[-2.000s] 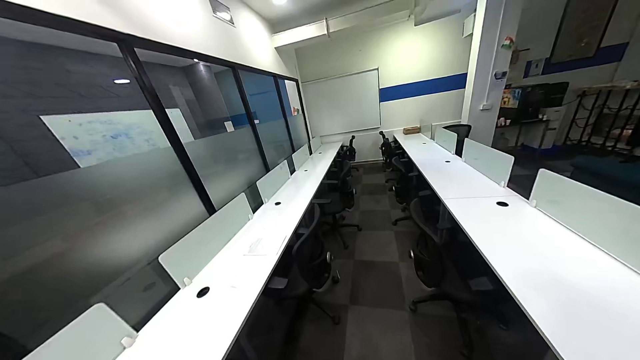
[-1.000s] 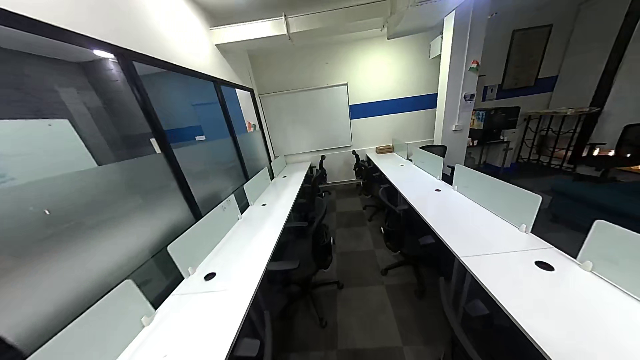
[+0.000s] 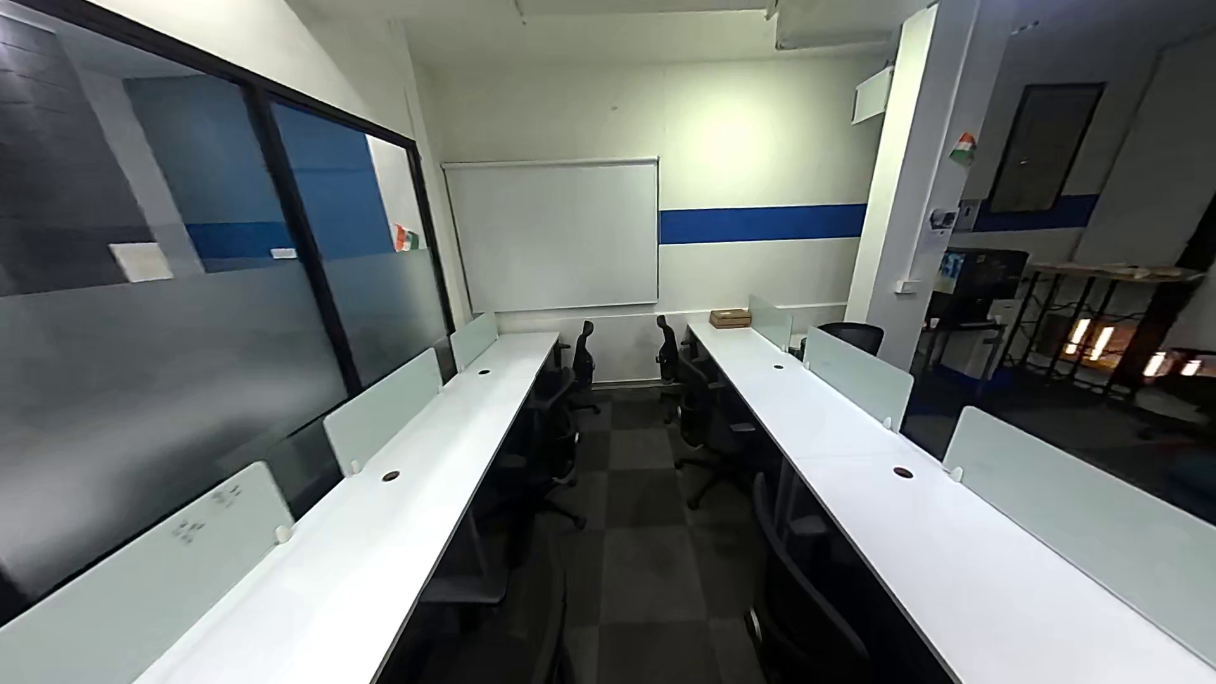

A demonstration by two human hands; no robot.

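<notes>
Neither my left hand nor my right hand shows in the head view. Two long white desks run away from me, the left desk (image 3: 380, 513) along a partly frosted glass partition (image 3: 171, 380) and the right desk (image 3: 883, 503) across the aisle. Frosted glass divider panels stand along both, such as the one at near left (image 3: 161, 560) and the one at near right (image 3: 1083, 513). On the far end of the right desk lies a small brown box (image 3: 730, 319). A whiteboard (image 3: 556, 236) hangs on the far wall.
Between the desks runs an aisle of dark carpet tiles (image 3: 646, 551). Black office chairs line both sides, one at near right (image 3: 807, 598) and another farther left (image 3: 551, 446). A white pillar (image 3: 917, 190) rises beyond the right desk, with a high-legged table (image 3: 1111, 274) behind it.
The view has moved forward along the aisle; the whiteboard and far wall are nearer. No hand shows in any of the frames.
</notes>
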